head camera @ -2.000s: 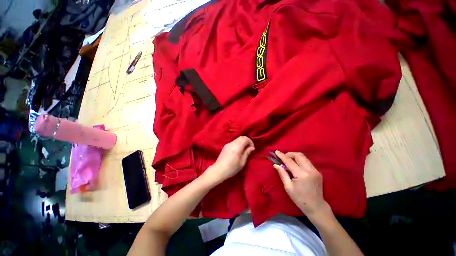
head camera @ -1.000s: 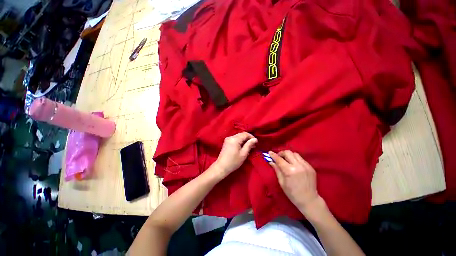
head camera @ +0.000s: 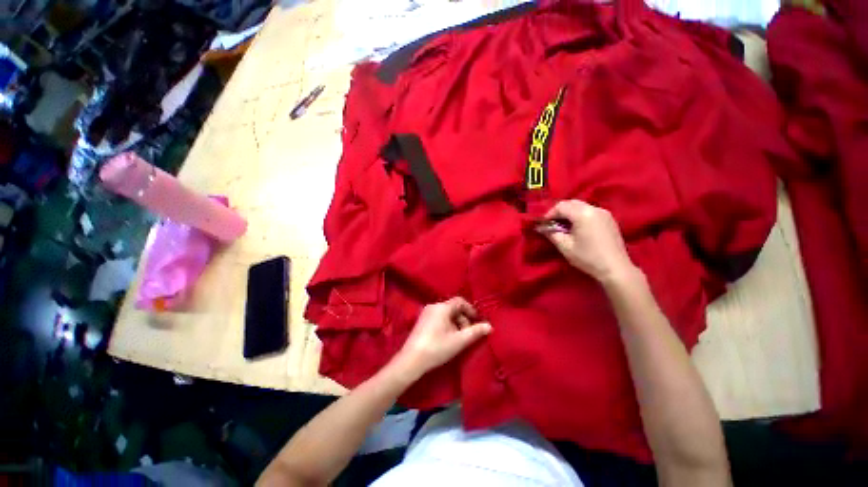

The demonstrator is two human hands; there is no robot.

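Observation:
A red garment point(head camera: 590, 352) is spread over the table, its lower edge hanging towards my lap. My left hand point(head camera: 449, 331) pinches the stitched front edge of the garment near its lower part. My right hand point(head camera: 579, 236) is higher up, near the lower end of the black trim with yellow pattern point(head camera: 539, 157). It holds a small metal tool point(head camera: 554, 226), mostly hidden by the fingers; it looks like thread snips. A dark cuff band point(head camera: 424, 174) lies across the garment. A pale thread loop point(head camera: 340, 302) shows on the red cloth at the left.
The pale wooden table point(head camera: 224, 295) bears a black smartphone point(head camera: 266, 307), a pink bottle point(head camera: 176, 197) on a pink plastic bag point(head camera: 176, 264), and a slim dark tool point(head camera: 306, 102). More red cloth point(head camera: 828, 238) lies at the right. White material point(head camera: 347, 33) is at the far edge.
My right hand has moved up the garment with the tool, away from my left hand. My left hand sits slightly lower on the front edge. The view has shifted, so the table things appear moved.

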